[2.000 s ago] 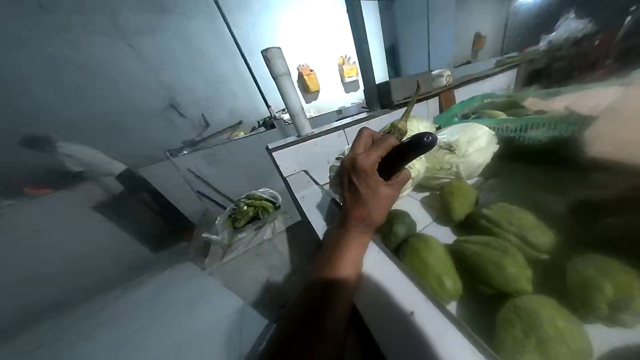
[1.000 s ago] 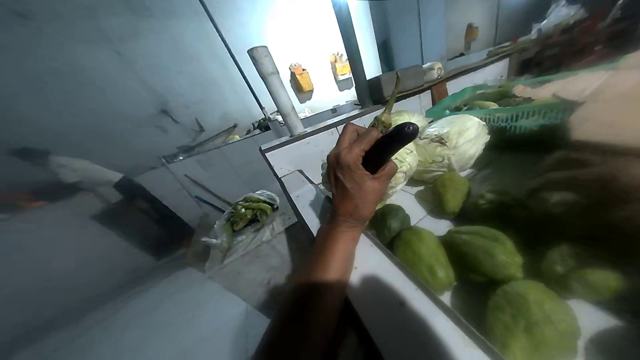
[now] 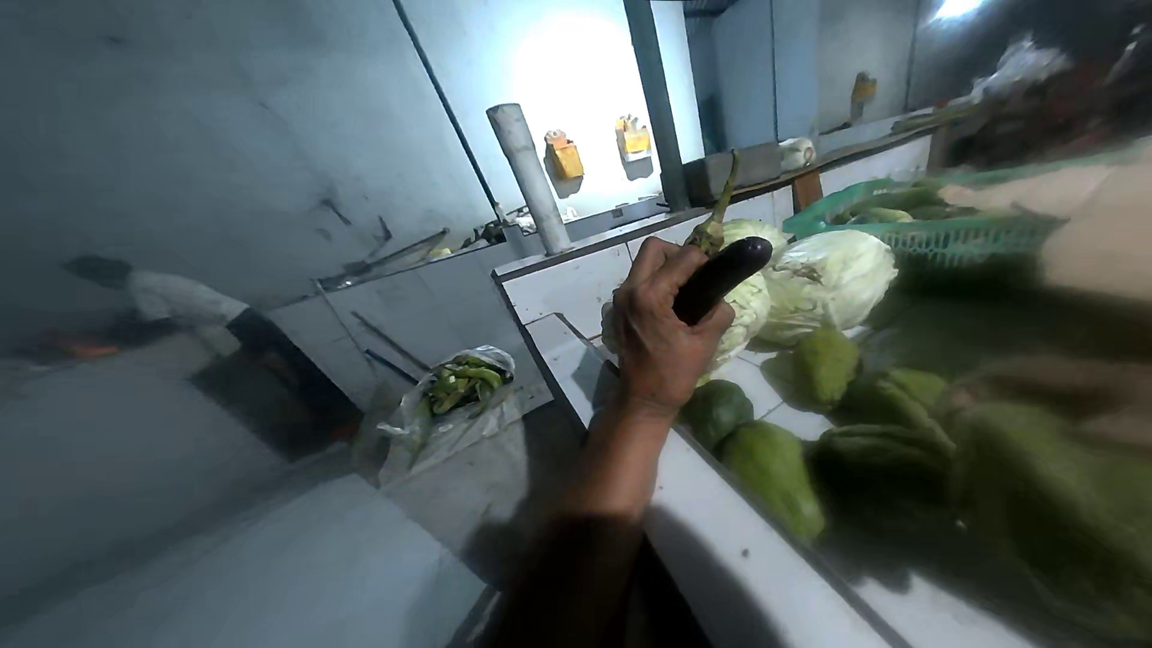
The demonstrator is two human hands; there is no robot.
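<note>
My left hand [image 3: 670, 315] is closed around a dark purple eggplant [image 3: 738, 265], its green stem pointing up, above the white tiled counter [image 3: 711, 540]. Pale cabbages [image 3: 837, 274] lie just behind and right of this hand. Several green chayotes [image 3: 774, 477] rest on the tiles to its right. At the right edge my right hand [image 3: 1053, 387], strongly blurred, appears to grip a large chayote [image 3: 1053, 486]; its fingers are not clear.
A green plastic basket [image 3: 954, 236] of green vegetables stands behind the chayotes. On the left, below the counter, lies a clear plastic bag [image 3: 463, 387] with green vegetables. Another person [image 3: 198, 310] bends over at the far left. A grey pipe [image 3: 531, 180] stands upright beyond the counter's corner.
A blurred hand has come in over the chayotes at the right, and the large chayote near the bottom has been lifted from its spot. My left hand still grips the eggplant.
</note>
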